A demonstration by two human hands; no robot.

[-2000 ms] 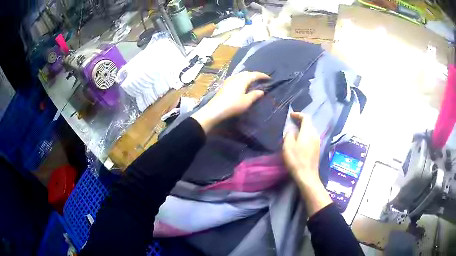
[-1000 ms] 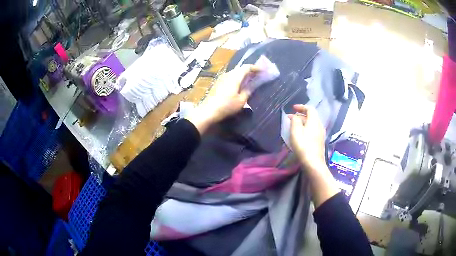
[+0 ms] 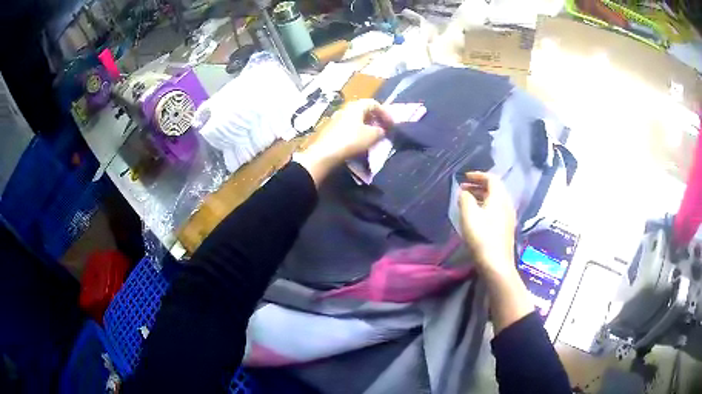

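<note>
A large heap of grey and black cut panels [image 3: 431, 177] with pink streaks lies in front of me. My left hand [image 3: 358, 132] is at the upper left of the heap, its fingers closed on a small lilac-pink cut piece [image 3: 406, 114]. Another pale pink part [image 3: 377, 160] hangs just below those fingers. My right hand [image 3: 485, 212] is over the right part of the heap, thumb and fingers pinched on a light grey cut piece [image 3: 456, 206]. Part of that piece is hidden by the hand.
A smartphone [image 3: 548, 262] with a lit screen lies right of the heap. A sewing machine [image 3: 654, 288] stands at the far right. A purple machine [image 3: 175, 115] and a white bundle [image 3: 250, 104] are at the left. A blue basket [image 3: 135, 308] is below the table.
My left hand has first lifted the lilac-pink piece and now holds it lower and flatter against the heap. My right hand keeps its grip on the light grey piece. The view has shifted slightly.
</note>
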